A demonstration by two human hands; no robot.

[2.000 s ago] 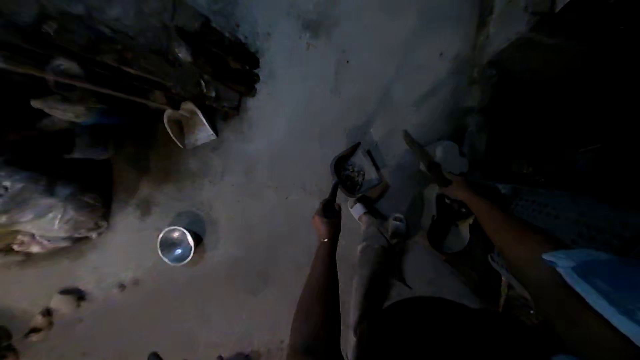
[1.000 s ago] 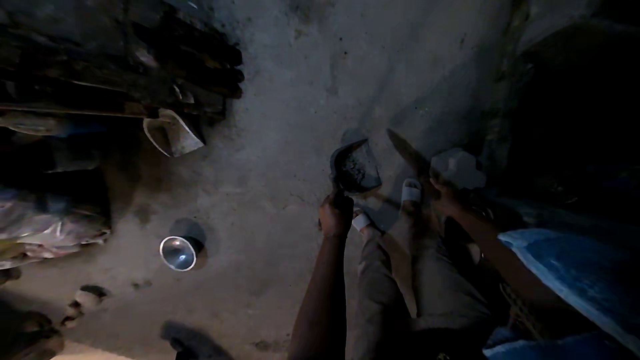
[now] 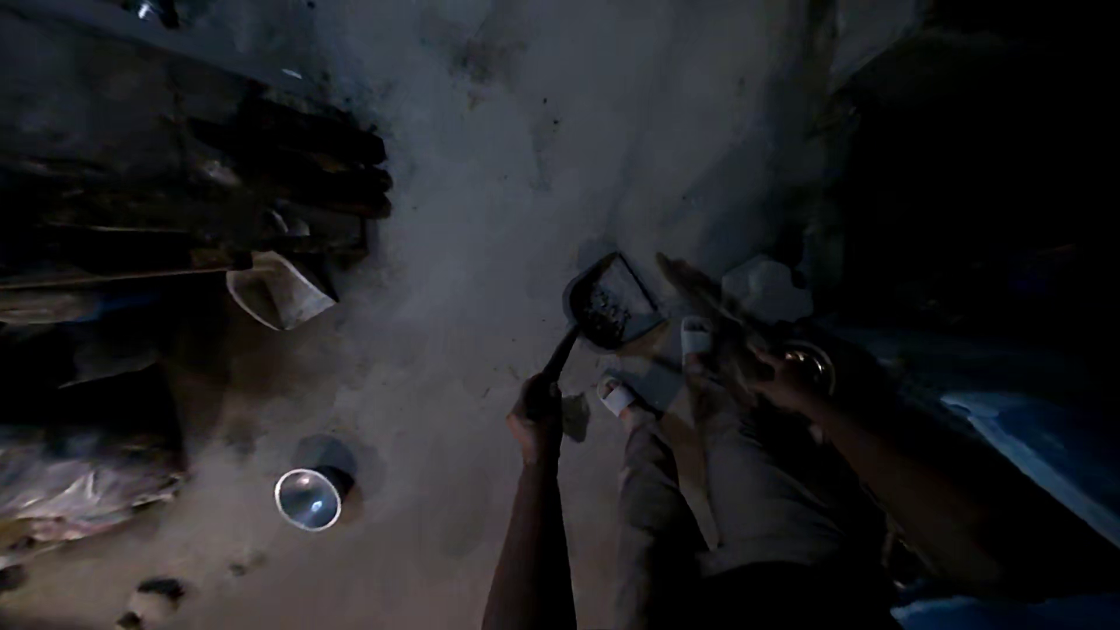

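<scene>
My left hand (image 3: 535, 422) grips the dark handle of a dustpan (image 3: 643, 308), which is held just ahead of my feet. Dark debris (image 3: 605, 313) lies in the pan. To the right, my right hand (image 3: 779, 381) is closed on a long brownish object, perhaps a hand broom (image 3: 700, 284), whose tip points up and left, close to the pan's right side. The dim light hides its exact kind and most of my right fingers.
White sandals (image 3: 617, 395) are on my feet. A metal bowl (image 3: 308, 500) stands on the concrete floor at lower left. A pale scoop-like container (image 3: 278, 291) lies by stacked dark wood (image 3: 306, 166). Plastic sheeting (image 3: 79, 494) is at far left, and a pale flat object (image 3: 768, 289) right of the broom.
Two seconds ago the long object was in my right hand and the dustpan in my left, as now. The view has shifted somewhat, and both feet show more plainly.
</scene>
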